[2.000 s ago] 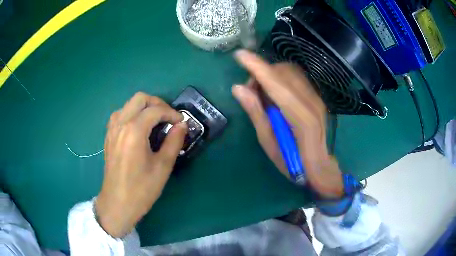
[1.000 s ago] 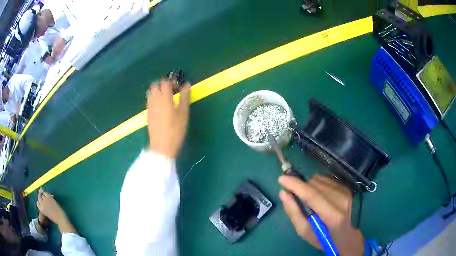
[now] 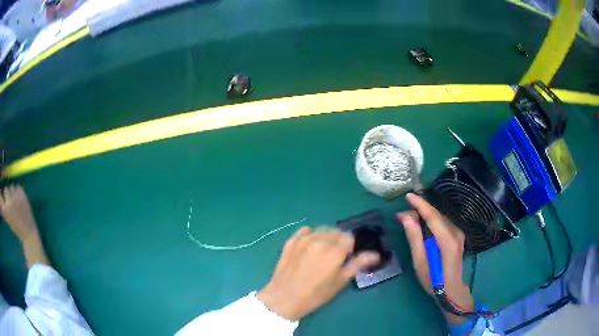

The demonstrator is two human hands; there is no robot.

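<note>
My right hand (image 3: 437, 252) holds the blue-handled soldering iron (image 3: 434, 264). Its tip end reaches the right side of the whitish pot (image 3: 368, 182) of silvery shavings. The black fixture (image 3: 381, 273) with a pale edge lies on the green bench between my hands. My left hand (image 3: 312, 266) is at the fixture's left side, thumb and fingers around a dark shape (image 3: 369, 244) on it. Blur hides whether I grip that shape or what it is. A thin solder wire (image 3: 226, 247) curves on the bench left of the fixture, its right end near my left hand.
The black fume fan (image 3: 469, 210) stands right of the pot, the blue soldering station (image 3: 522, 164) beyond it. A thin metal rod (image 3: 456, 136) lies behind the fan. Small watch units (image 3: 240, 85) sit on the belt behind the yellow strip (image 3: 282, 108). Another person's hand (image 3: 18, 213) is at far left.
My left hand has come back from the belt to the fixture, leaving a watch unit visible on the belt. My right hand still holds the iron by the pot. The view has shifted.
</note>
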